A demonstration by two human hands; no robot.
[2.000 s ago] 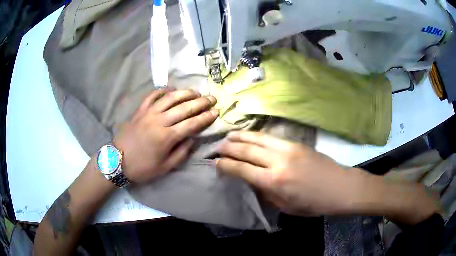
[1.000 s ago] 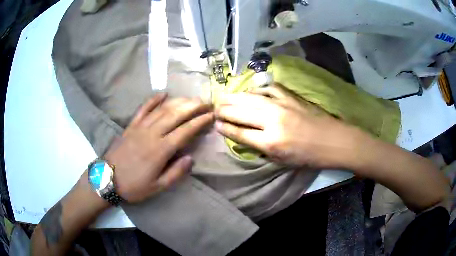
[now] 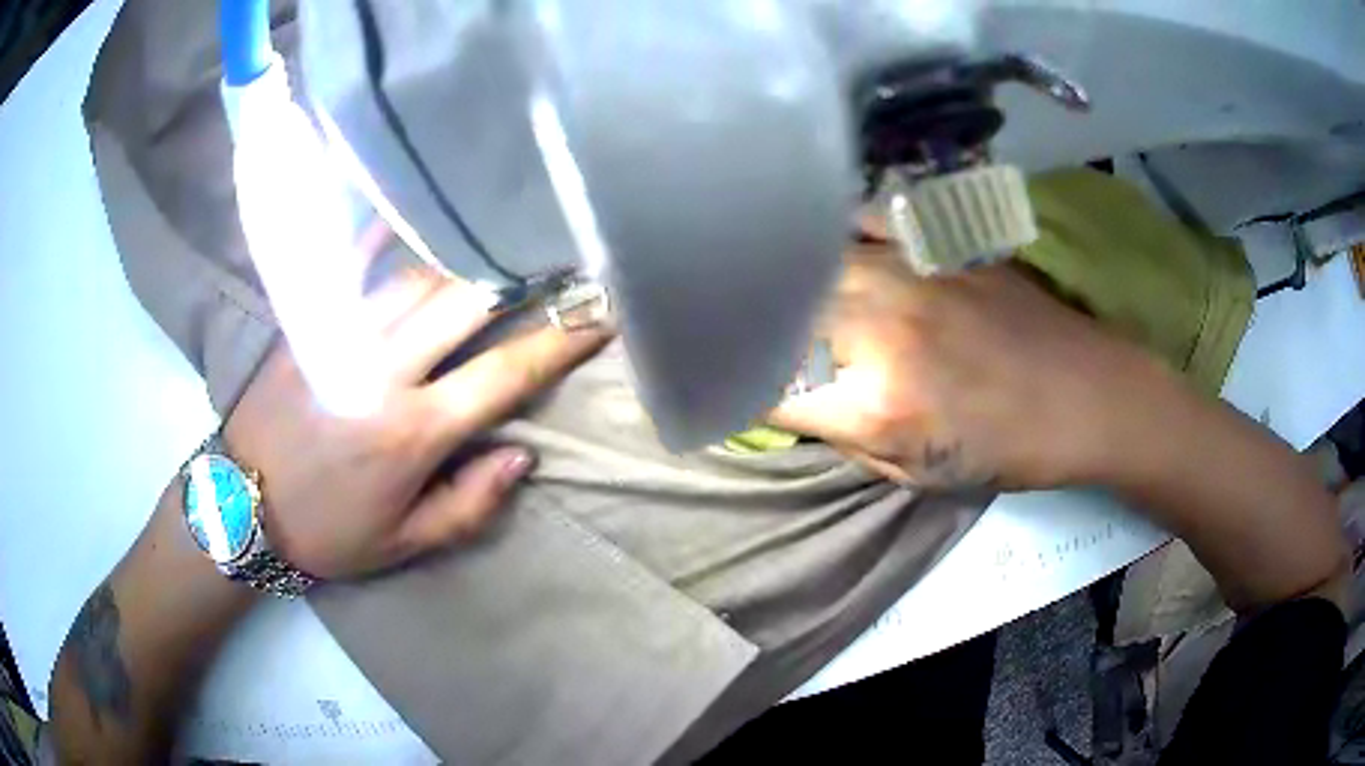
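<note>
The grey-taupe body panel (image 3: 599, 554) lies folded across the machine table and hangs over its front edge. My left hand (image 3: 382, 427) lies flat on it with fingers spread, fingertips beside the presser foot (image 3: 581, 307). My right hand (image 3: 958, 374) is at the right of the sewing machine head (image 3: 704, 195), fingers bent on the cloth; its fingertips are partly hidden behind the head. The olive pocket piece (image 3: 1145, 270) runs out behind my right hand, and a small bit shows below its fingers. The needle point is hidden.
The bright machine lamp (image 3: 300, 225) with a blue end stands left of the head, over my left hand. The thread tension assembly (image 3: 958, 172) is right of the head. The white table (image 3: 75, 374) has a curved edge. Loose cloth (image 3: 1183, 591) hangs at lower right.
The view has moved closer, so the machine head looks larger and covers the needle area. My right hand has gone from beside my left fingertips to the right of the head.
</note>
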